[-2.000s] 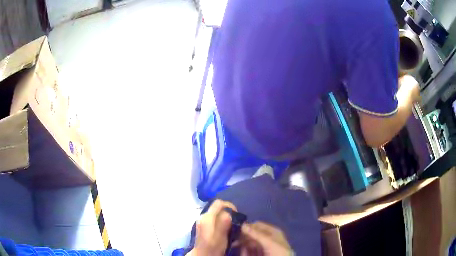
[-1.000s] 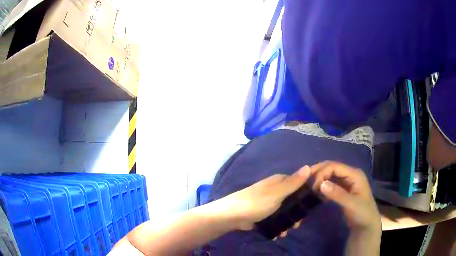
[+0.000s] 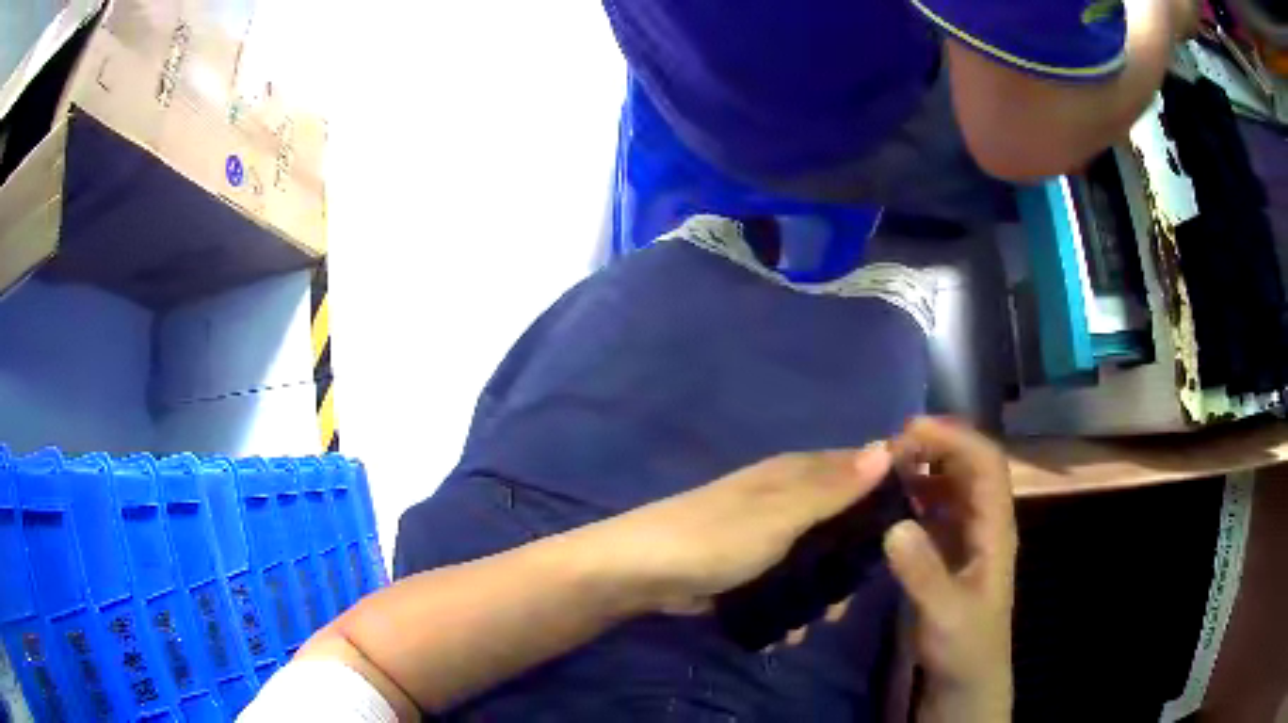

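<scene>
A black unit (image 3: 812, 565), a dark block about palm length, is held over my dark-blue lap. My left hand (image 3: 735, 530) comes in from the lower left and grips the unit along its length, with fingertips showing under its lower edge. My right hand (image 3: 961, 551) is at the unit's upper right end, with thumb and fingers bent around that end and slightly blurred. The fingers hide part of the unit, and its detail is too dark to tell.
A co-worker in a blue polo shirt (image 3: 791, 85) sits ahead. A teal-edged tray (image 3: 1057, 283) and dark pile (image 3: 1229, 240) are at right. An open carton (image 3: 1095, 473) is lower right. Blue crates (image 3: 184, 565) and another carton (image 3: 212, 127) are at left, beside yellow-black tape (image 3: 324, 353).
The view has swung so more lap and the dark pile show. Over the last second both hands keep holding the black unit over the lap. The co-worker's arm now shows higher in view.
</scene>
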